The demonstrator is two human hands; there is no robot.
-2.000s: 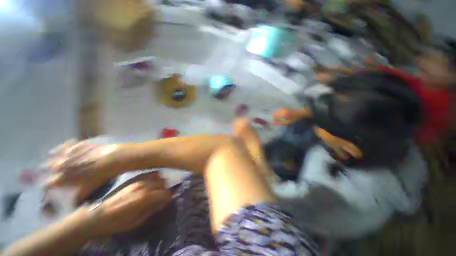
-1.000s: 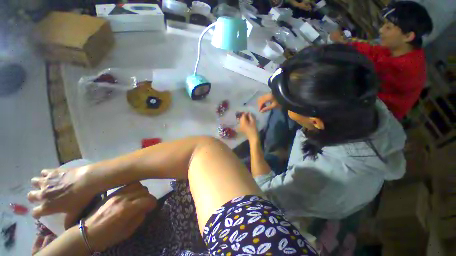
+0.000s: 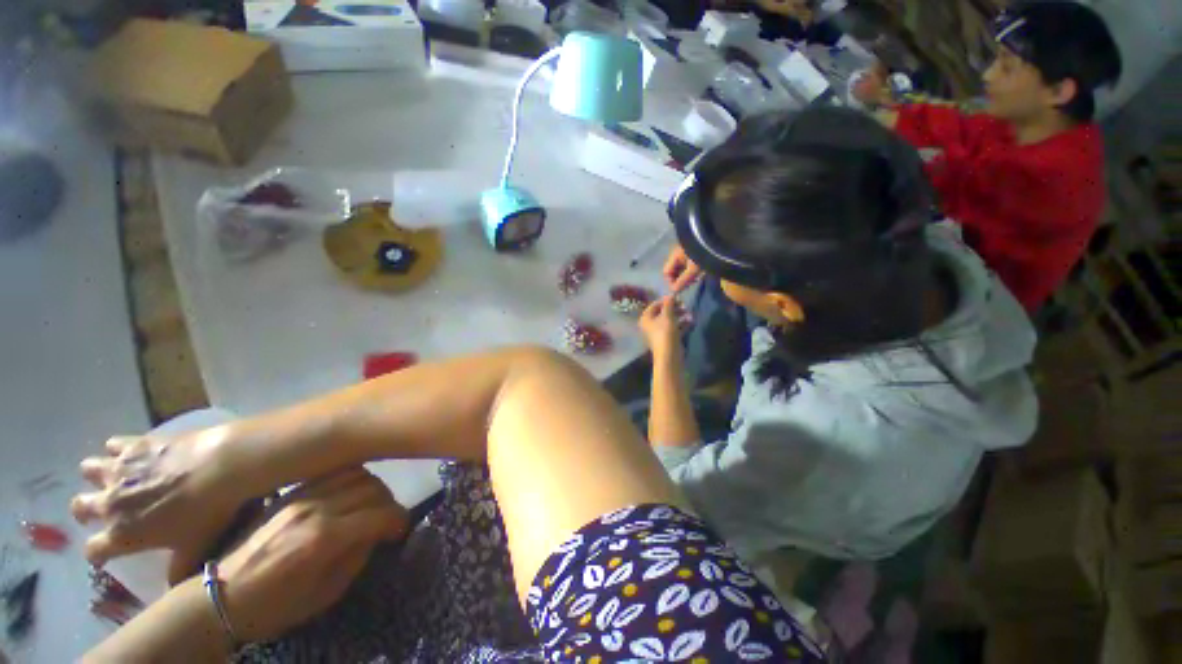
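My right hand (image 3: 156,493) is at the far left, back up, fingers bent over a white round part (image 3: 195,420). The part's pale rim shows above the wrist, and the hand and forearm hide most of it. My left hand (image 3: 311,545), with a bracelet at the wrist, is curled just below and right. Its fingertips are hidden, so its grip cannot be told. A dark area shows between the hands. A dark red bundle (image 3: 114,594) lies below my right fingertips. A small red piece (image 3: 47,534) and a black piece (image 3: 18,604) lie at the left edge.
My right forearm crosses the near table. Beyond it are a red piece (image 3: 389,365), amber disc (image 3: 384,247), clear bag (image 3: 259,214), teal lamp (image 3: 513,218), speckled bundles (image 3: 586,337) and cardboard box (image 3: 195,88). A person in grey (image 3: 843,415) sits at right, another in red behind.
The view has steadied from blur. My hands stay nearly in place. The seated person's hands have moved slightly, and a speckled bundle now shows more clearly beside them.
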